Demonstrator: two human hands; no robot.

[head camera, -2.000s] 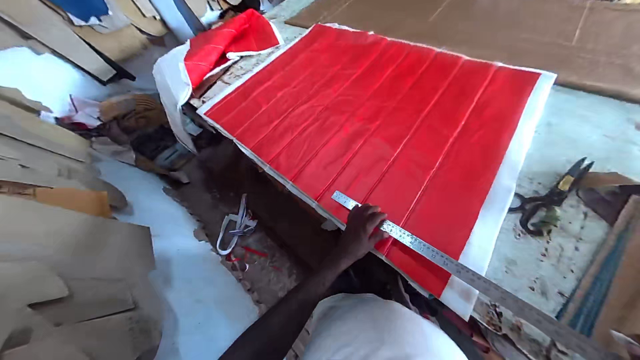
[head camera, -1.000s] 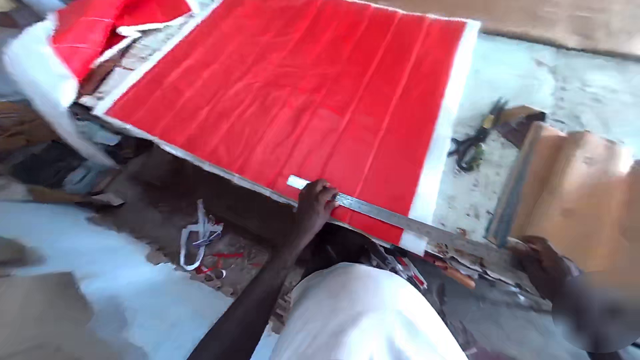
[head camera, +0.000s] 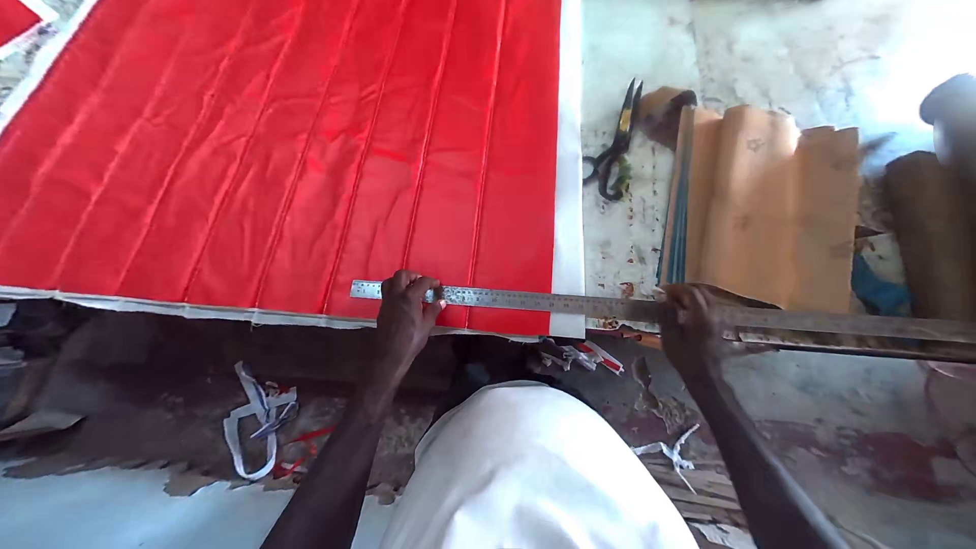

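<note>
A long metal ruler (head camera: 518, 300) lies across the near right corner of a red sheet with stitched lines and a white border (head camera: 366, 152), and runs on past the sheet to the right. Near the ruler's left end, my left hand (head camera: 408, 309) grips it with thumb and fingers. My right hand (head camera: 690, 324), slightly blurred, is closed around the ruler to the right of the sheet. Black-handled scissors (head camera: 614, 149) lie on the table beyond the ruler, beside the white border.
Folded brown sheets (head camera: 770, 206) lie on the table (head camera: 648, 46) right of the scissors. A dark roll (head camera: 926, 229) is at the far right. White strip scraps (head camera: 255, 427) lie on the floor below the table edge. Part of another red piece (head camera: 17, 27) shows at upper left.
My right hand, out of view two seconds ago, is now on the ruler nearer the sheet than one second ago. My left hand has stayed on the ruler. The view has shifted right.
</note>
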